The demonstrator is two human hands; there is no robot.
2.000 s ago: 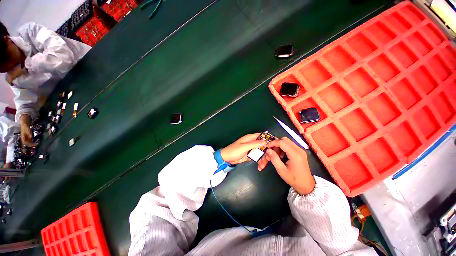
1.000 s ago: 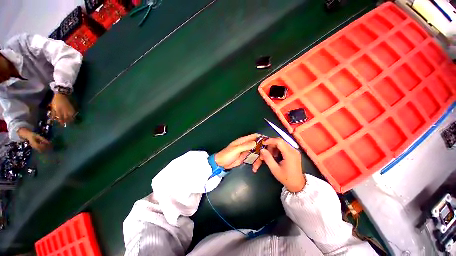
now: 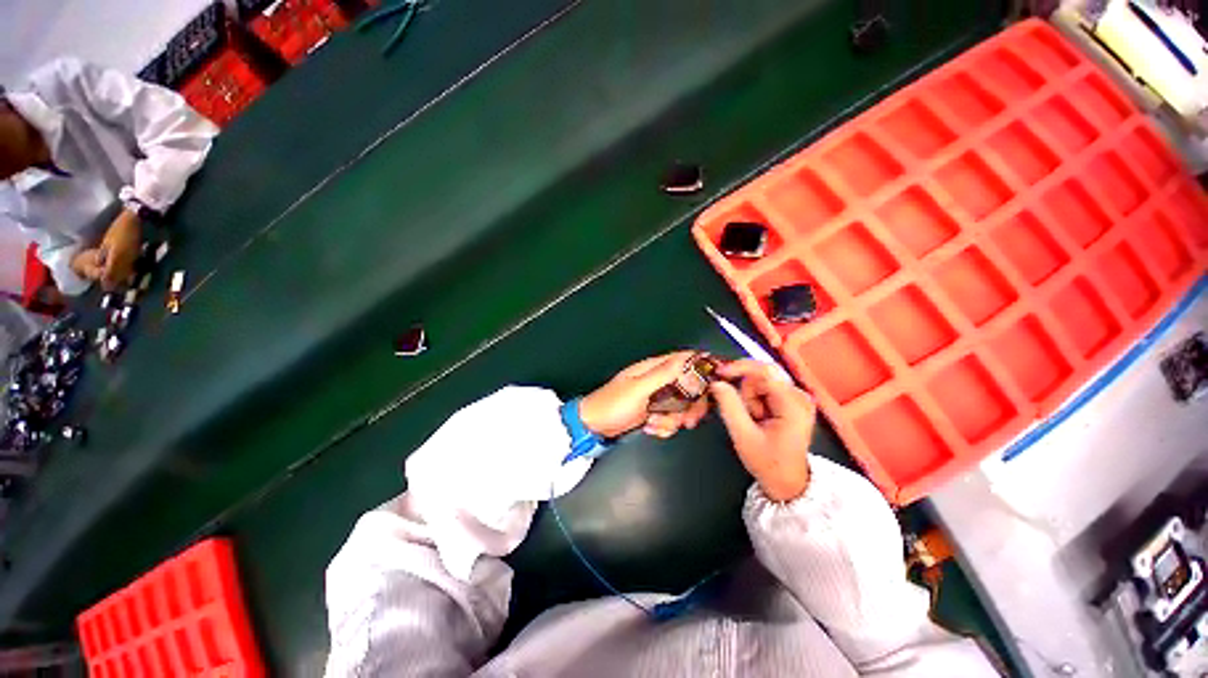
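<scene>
My left hand (image 3: 645,397), with a blue strap at the wrist, holds a small module with a gold-orange flex part (image 3: 686,383) in its fingertips. My right hand (image 3: 768,421) is at the module's right edge, thumb and forefinger close together; whether they pinch part of it is too small to tell. Pale pointed tweezers or a stick (image 3: 745,342) lie beside the orange-red pocket tray (image 3: 868,448). Two black square modules sit in the tray's left-end pockets, an upper one (image 3: 743,240) and a lower one (image 3: 792,303).
Loose black modules lie on the green belt, one left (image 3: 411,342) and one above the tray (image 3: 682,179). Another red tray (image 3: 172,616) is at lower left. A person (image 3: 100,159) works beside a pile of small parts. A fixture (image 3: 1171,572) stands on the white table at right.
The held part has turned over: its pale square face no longer shows, and a brown-gold side does. The belt modules have shifted left. The other person's hands have come together.
</scene>
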